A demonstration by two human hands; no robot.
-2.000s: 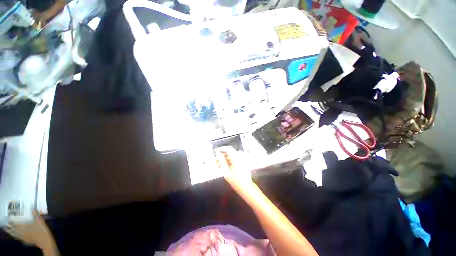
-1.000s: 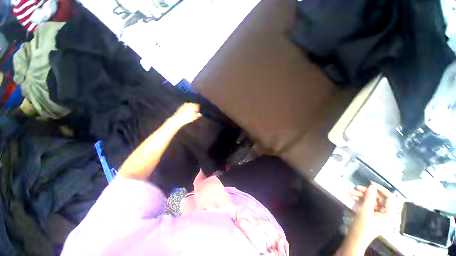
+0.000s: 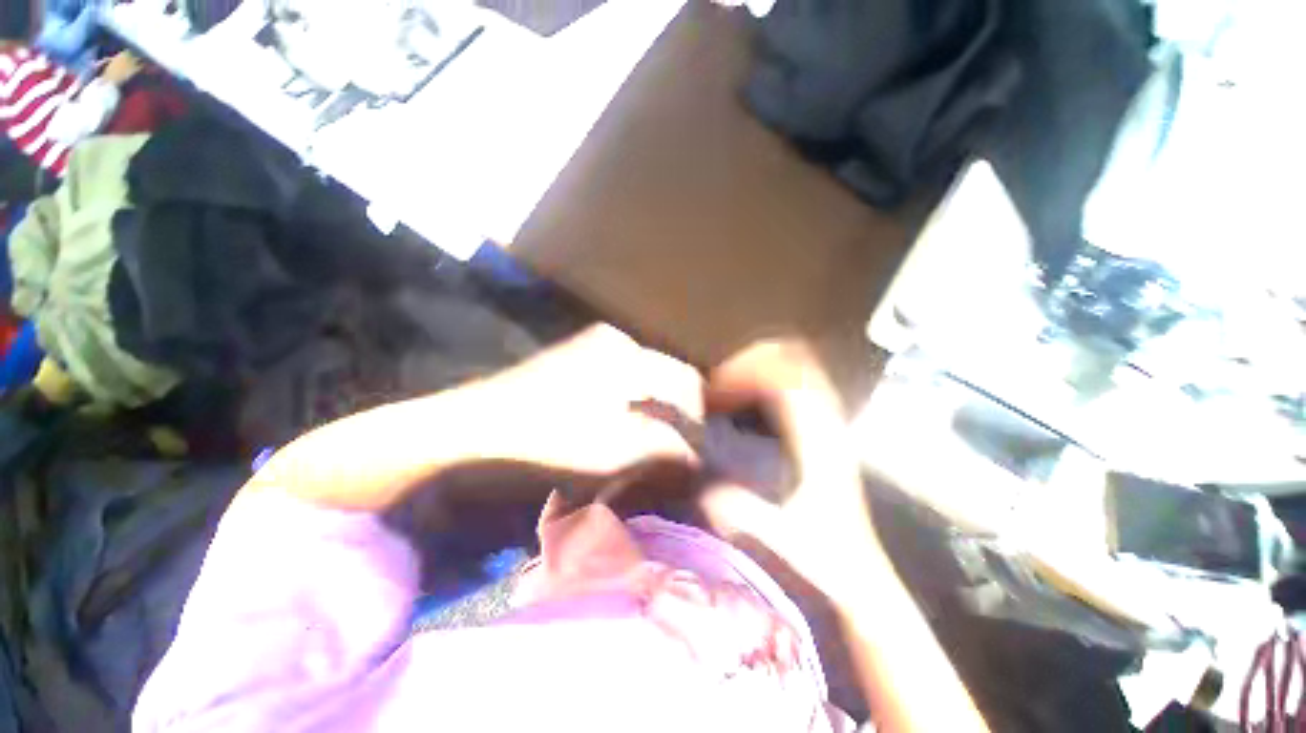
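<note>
My left hand [image 3: 609, 408] and my right hand [image 3: 802, 480] are close together in front of my lap, at the near edge of the brown board. The fingers of both are curled towards each other. A small greyish and dark patch, maybe cloth, shows between them, too blurred to name. Whether either hand grips it cannot be told. Dark cloth [image 3: 888, 86] lies heaped on the board's far side.
The brown board [image 3: 673, 215] adjoins the white machine table [image 3: 974, 458]. A flat black smartphone [image 3: 1182, 524] and red-handled scissors [image 3: 1272, 685] are at the right. Dark cloth [image 3: 215, 215] and olive cloth [image 3: 86, 272] are heaped at the left.
My left hand has moved right, and my right hand has come in from the table by the phone. The two now meet in front of me. The view has shifted slightly, bringing the scissors into sight.
</note>
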